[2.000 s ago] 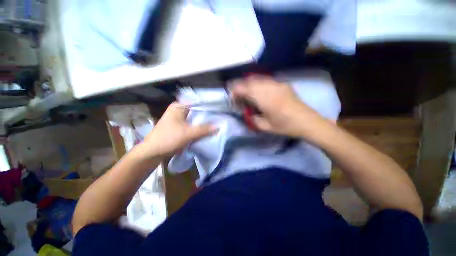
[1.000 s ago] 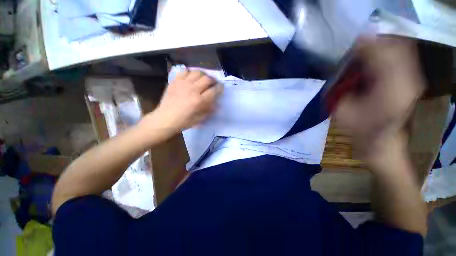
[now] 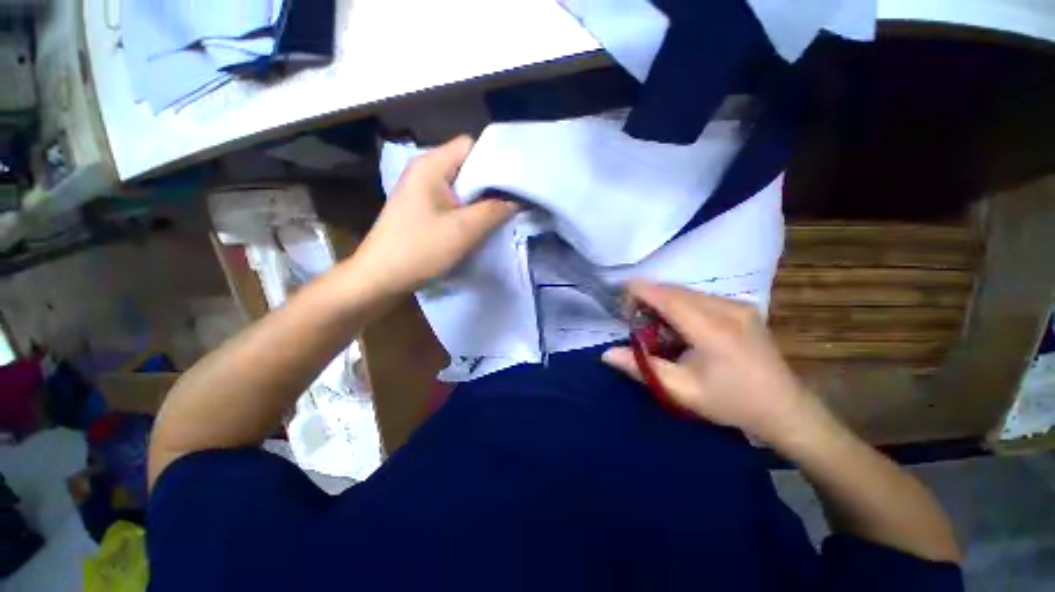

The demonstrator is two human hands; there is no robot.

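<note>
White cloth panels (image 3: 625, 191) with dark lines and edges lie over my lap, below the table edge. My left hand (image 3: 437, 220) grips the folded upper panel at its left side and lifts it. My right hand (image 3: 712, 359) holds scissors (image 3: 654, 353) by their red handles. The silver blades point up and left, under the lifted panel near a dark line. The blade tips are partly hidden by the cloth. Navy cloth (image 3: 740, 174) lies along the right side of the white panel.
A white table (image 3: 440, 52) spans the top, with a bundle of pale and navy pieces (image 3: 220, 46) at left. White and navy pieces (image 3: 694, 69) hang over its edge. A box with slatted strips (image 3: 879, 289) is at right, and a narrow box with white scraps (image 3: 330, 405) at left.
My right hand has come down and left from the upper right with the scissors, to the lap cloth. My left hand now lifts and folds the upper panel. The navy pieces at the table edge have shifted.
</note>
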